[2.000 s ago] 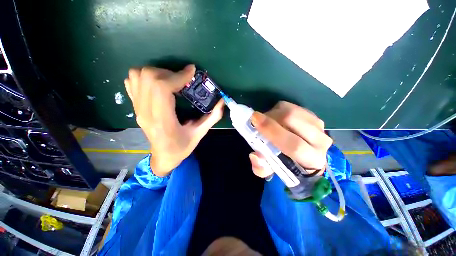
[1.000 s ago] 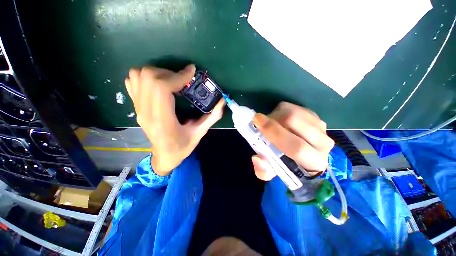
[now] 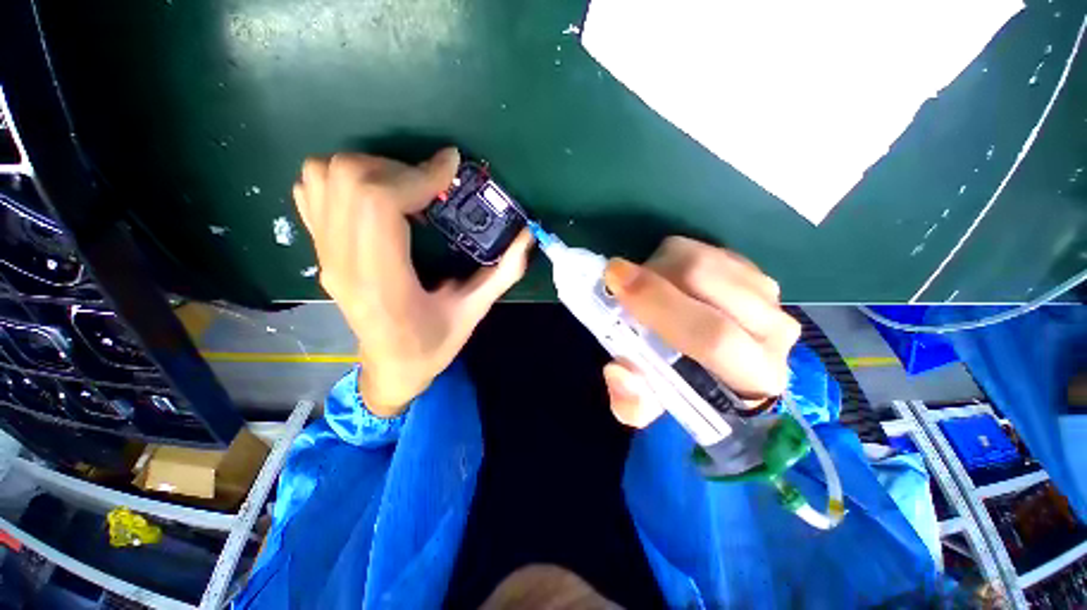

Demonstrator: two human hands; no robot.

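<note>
A small black square watch case (image 3: 478,216) with a light rectangle inside is held at the bench edge. My left hand (image 3: 387,262) grips it between thumb and fingers, its inner side facing up. My right hand (image 3: 703,322) holds a white glue syringe (image 3: 644,358) slanting up to the left. Its blue needle tip (image 3: 539,231) is at the case's right side; whether it touches is too small to tell. A green adapter (image 3: 775,448) with a pale hose is on the syringe's rear end.
A white paper sheet (image 3: 799,95) lies on the dark green bench (image 3: 358,95). A black parts tray (image 3: 72,322) is at the left. A thin air hose curves at the right edge. Below are shelves with a carton (image 3: 179,468), and blue clothing at the right.
The case is turned slightly in my left fingers. The syringe's rear end has shifted a little right, while its tip stays by the case. The blue clothing at the right has moved.
</note>
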